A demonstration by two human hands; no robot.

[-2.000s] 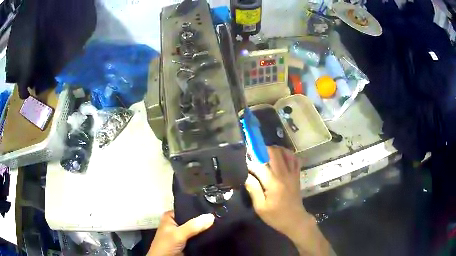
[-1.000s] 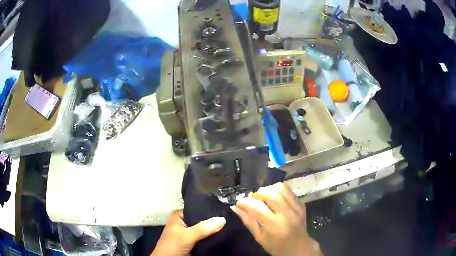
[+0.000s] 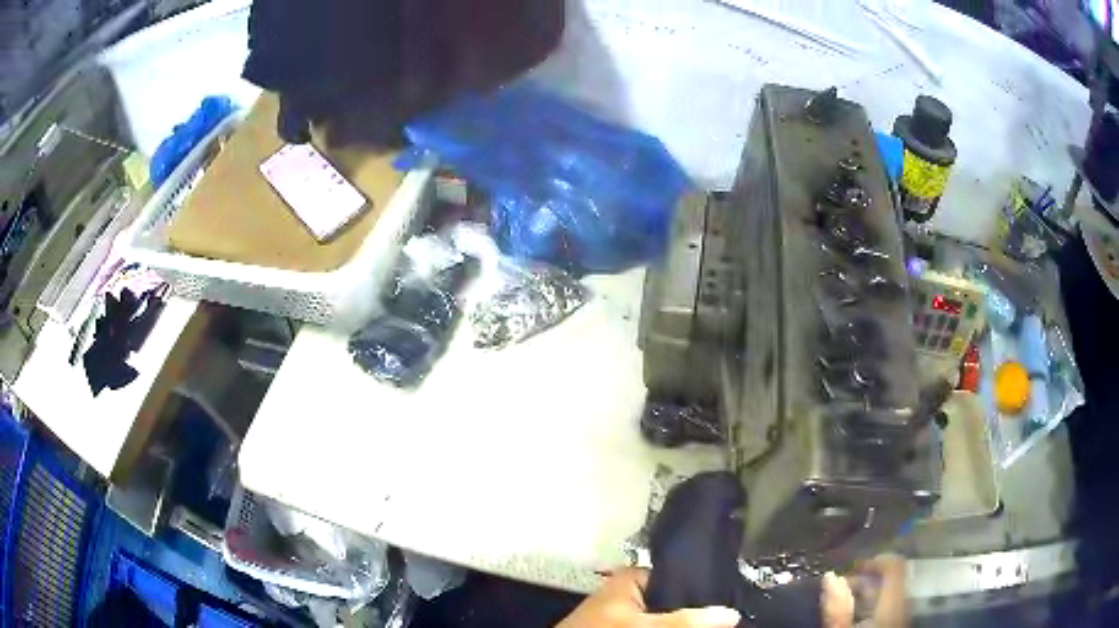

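The grey-beige machine head (image 3: 785, 368) stands right of centre, its near end pointing towards me. Dark cloth (image 3: 697, 540) bulges up beside its near end and runs below the shiny clamp area (image 3: 776, 570). My left hand (image 3: 644, 608) is at the bottom edge, partly cut off, with its thumb over the cloth and holding it. My right hand (image 3: 866, 594) is just right of the clamp area, blurred and cut off by the bottom edge; whether it grips anything is unclear.
The parts tray (image 3: 972, 472) and control panel (image 3: 945, 313) are partly hidden right of the head. Left are clear bags (image 3: 528, 304), a blue plastic bag (image 3: 577, 184) and a white basket (image 3: 276, 288) with a phone (image 3: 313, 193). A bottle (image 3: 925, 160) stands behind.
The view has swung left, so the machine and hands appear further right. The cloth now bulges up left of the head's near end, between it and my left hand.
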